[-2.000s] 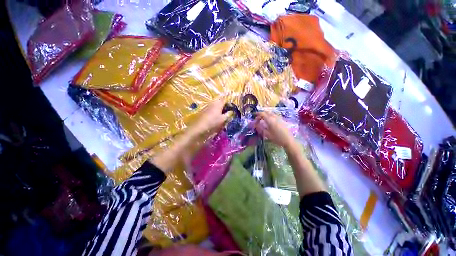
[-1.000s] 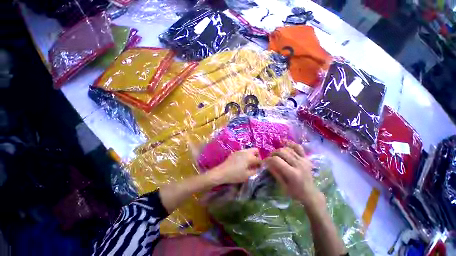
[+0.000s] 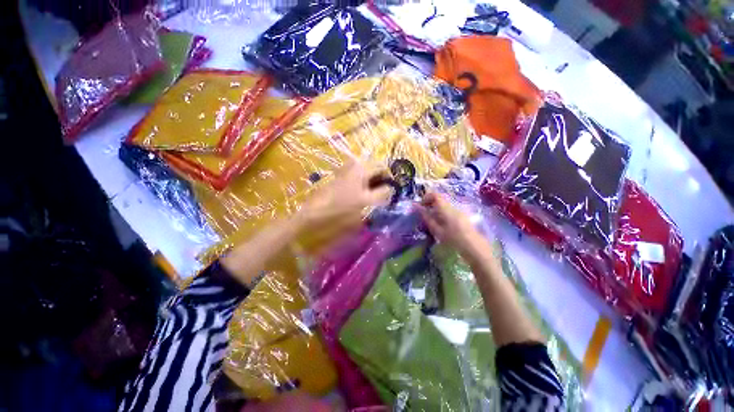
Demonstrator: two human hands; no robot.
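An olive green jacket (image 3: 394, 334) in clear film lies nearest me, with a white tag on it. A magenta jacket (image 3: 342, 273) shows along its left side. Black hanger hooks (image 3: 402, 170) stick up at the collar end. My left hand (image 3: 342, 201) is blurred, with its fingertips at the hooks' left side; its grip is unclear. My right hand (image 3: 447, 221) pinches the clear bag (image 3: 463, 197) at the collar, just right of the hooks. The fingertips of both hands are partly hidden or blurred.
Bagged mustard blazers (image 3: 282, 189) lie under and left of the work, with folded mustard packs (image 3: 193, 113) on top. An orange garment (image 3: 487, 84) lies beyond. Folded dark brown (image 3: 571, 173) and red (image 3: 644, 249) packs lie right. A dark pack (image 3: 322, 48) lies at the far side.
Both hands have moved up from the middle of the bunched magenta cloth to the hanger hooks. The magenta cloth no longer covers the collar end, and more of the green jacket shows.
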